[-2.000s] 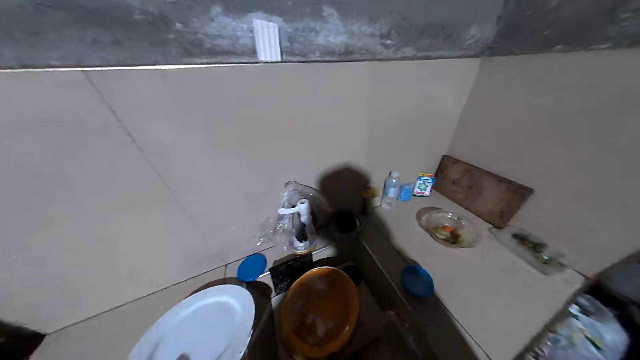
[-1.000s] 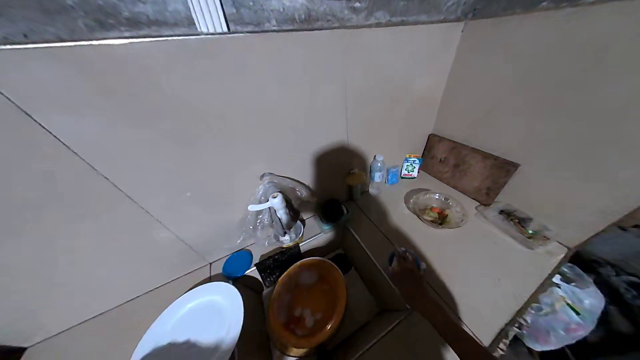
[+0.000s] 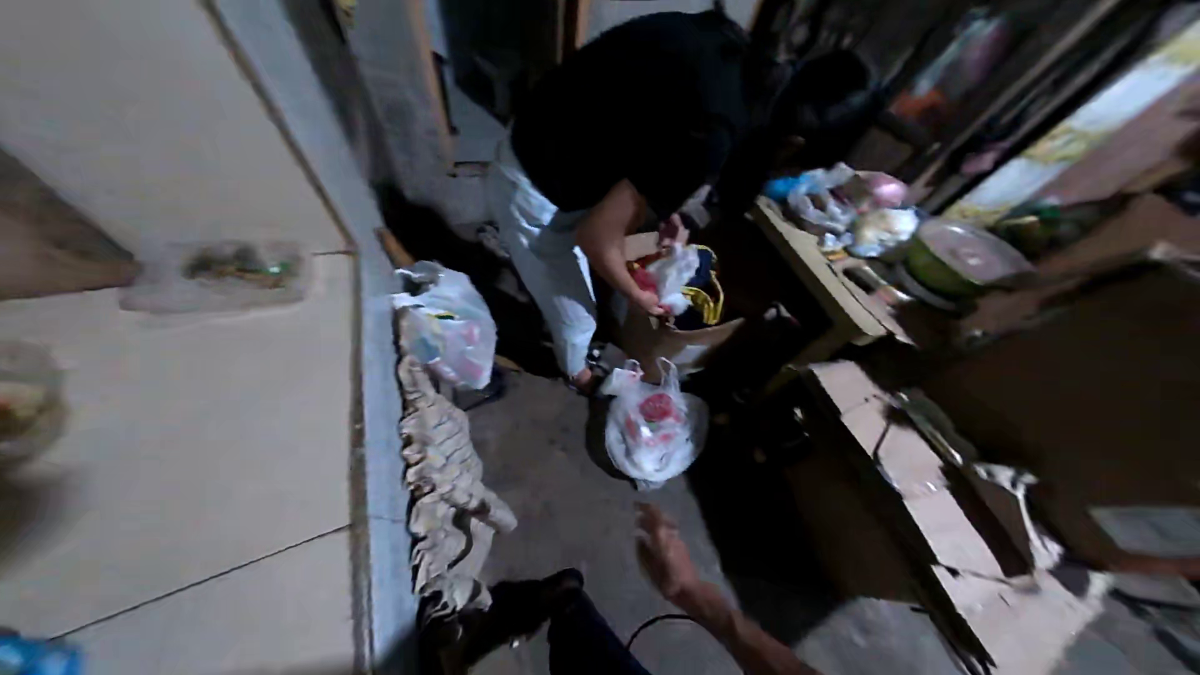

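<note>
In the head view my right hand reaches in from the lower right over the floor, blurred, with its fingers apart and nothing visible in it. Just ahead of it a white plastic bag with red markings, its handles up, rests on a round basin on the floor. Beyond, a person in a black top bends over a cardboard box, hands on white plastic and something red. Another filled plastic bag hangs or rests by the counter's edge. My left hand is out of view.
The tiled counter on the left holds a clear tray of food, a glass bowl and a blue object. Crumpled cloth runs beside it. On the right are a green pot and a ledge.
The view has swung far right from the sink to the floor and the person. My right hand, at the blue object on the counter a second ago, is now over the floor, away from it.
</note>
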